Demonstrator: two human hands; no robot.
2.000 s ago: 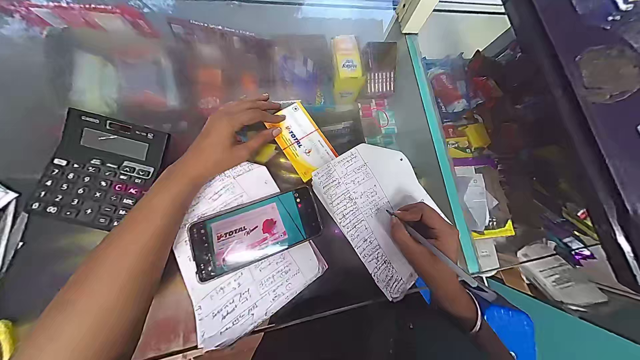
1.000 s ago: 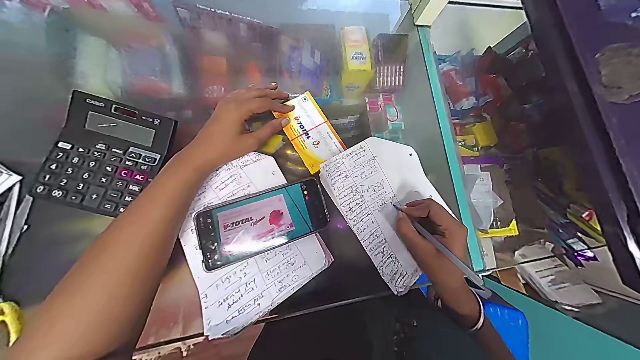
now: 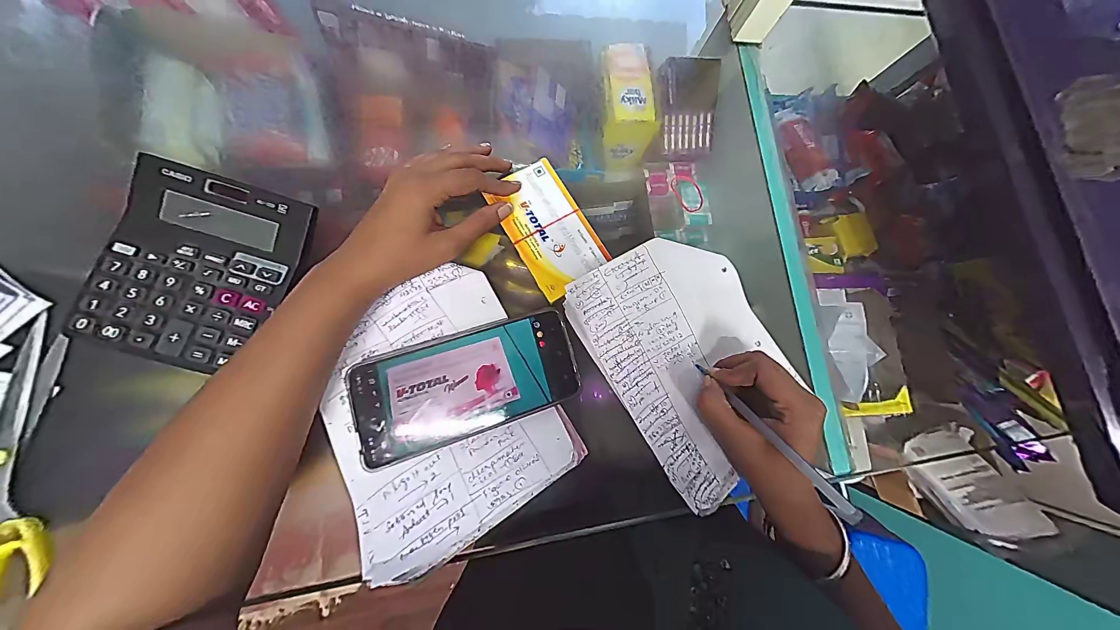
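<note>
My right hand (image 3: 761, 411) grips a ballpoint pen (image 3: 787, 451), its tip on a sheet of handwritten paper (image 3: 665, 367). My left hand (image 3: 446, 201) has its fingertips on the upper left edge of a yellow and white V-Total medicine box (image 3: 551, 227), which lies on the glass counter just above that sheet. A smartphone (image 3: 464, 385) showing a photo of a pink and white box rests on a second stack of handwritten papers (image 3: 429, 525), between my forearms. To the left lies a black Casio calculator (image 3: 192, 262).
Boxes, among them a yellow one (image 3: 628, 109), show under the counter's glass. A teal-edged glass panel (image 3: 792, 262) runs along the right, with packets and papers beyond it. Folded papers (image 3: 17, 315) and a yellow object (image 3: 26, 551) sit at the left edge. Something blue (image 3: 888, 569) is low right.
</note>
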